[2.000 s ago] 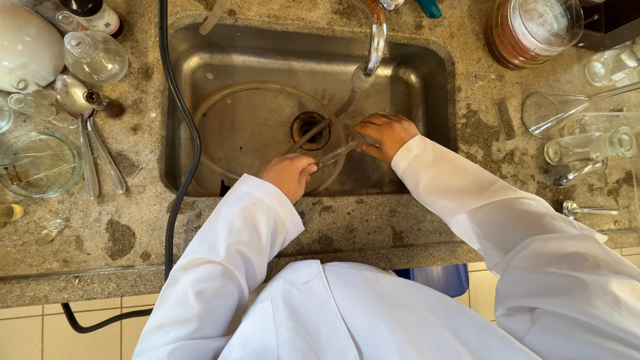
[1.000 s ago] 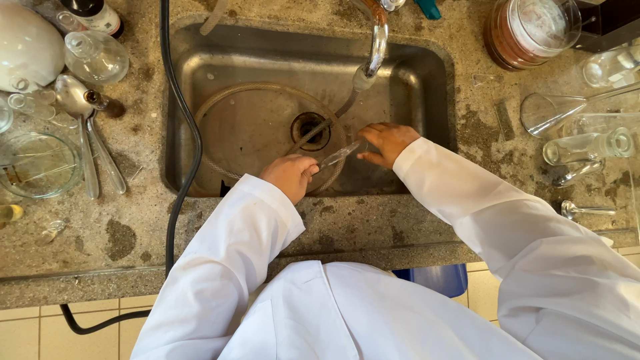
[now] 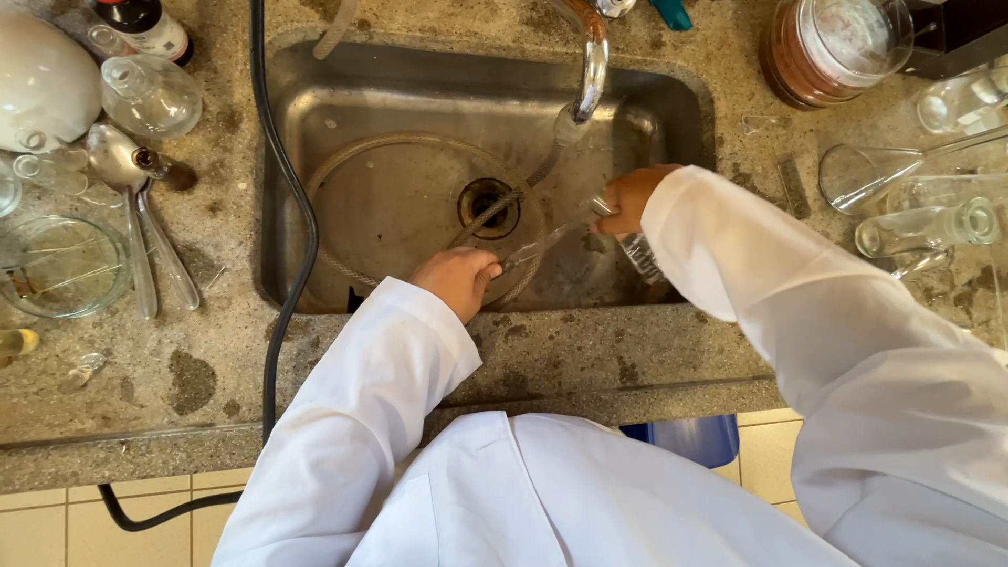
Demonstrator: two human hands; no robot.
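Note:
Over a stainless steel sink (image 3: 378, 189), my left hand (image 3: 458, 282) grips one end of a clear, slender piece, glass or plastic (image 3: 543, 242); its exact kind cannot be told. Near its other end is my right hand (image 3: 632, 201), fingers bent around something clear and shiny. A ribbed clear piece (image 3: 642, 258) shows below the right hand, beside the sleeve. A braided hose (image 3: 429, 140) runs from the chrome faucet (image 3: 592, 67) and lies coiled in the sink, passing across the drain (image 3: 488, 209).
Left of the sink are a black cable (image 3: 287, 173), two metal spoons (image 3: 140, 252), a glass dish (image 3: 67, 268) and glass flasks (image 3: 151, 96). To the right stand stacked glass dishes (image 3: 835, 47), a glass funnel (image 3: 870, 175) and a glass cylinder (image 3: 925, 228). A blue bin (image 3: 697, 441) shows below the counter edge.
My right hand has moved up and to the right, away from my left hand. The ribbed clear piece now shows below it. My left hand stays in about the same place.

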